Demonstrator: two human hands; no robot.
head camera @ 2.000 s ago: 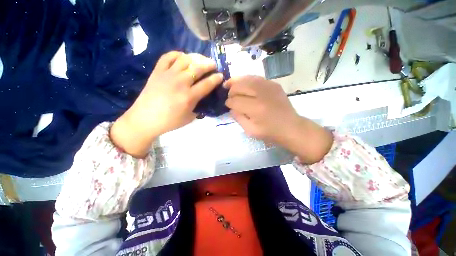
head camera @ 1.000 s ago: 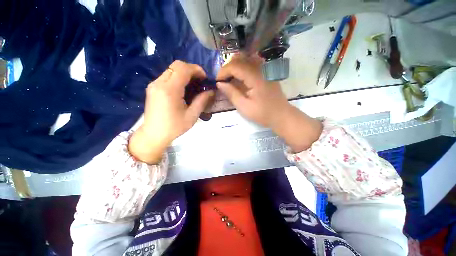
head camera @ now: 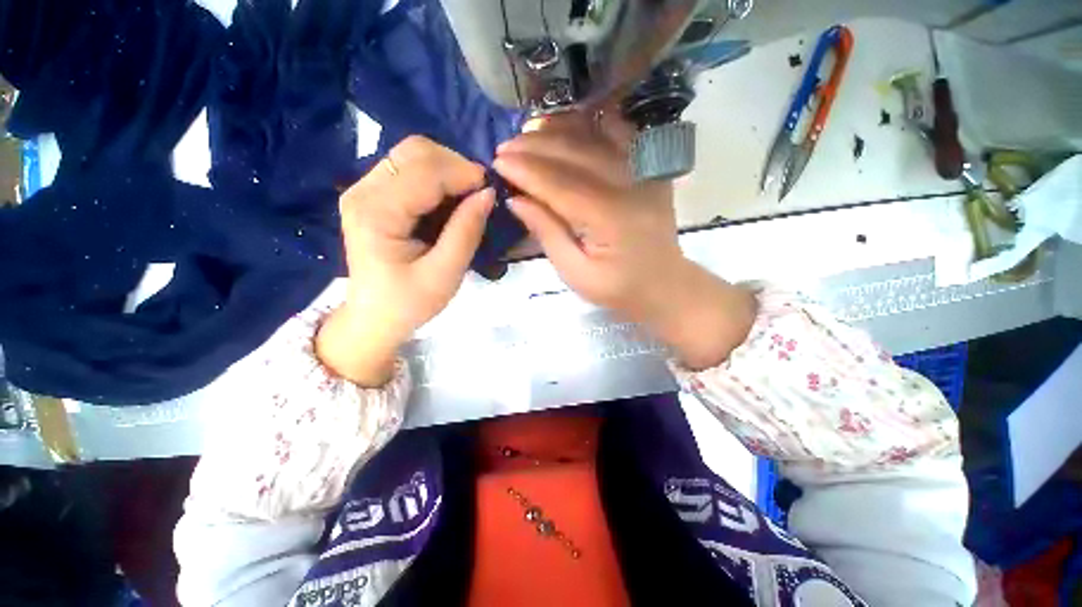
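A small navy garment piece is bunched between my hands, just in front of the sewing machine head. My left hand pinches its edge between thumb and forefinger. My right hand holds the same edge, its fingertips close to my left fingertips. The back of my right hand lies just below the machine head and hides the needle and presser foot. Part of the piece is hidden by my fingers.
A pile of linked navy pieces spreads over the left of the table. A ribbed grey knob sits right of my hand. Snips, a dark red-handled tool and brass-coloured pieces lie right. A ruler strip runs along the front edge.
Both hands have moved a little left from the needle area with the navy piece between them. My fingers have shifted their pinch on its edge.
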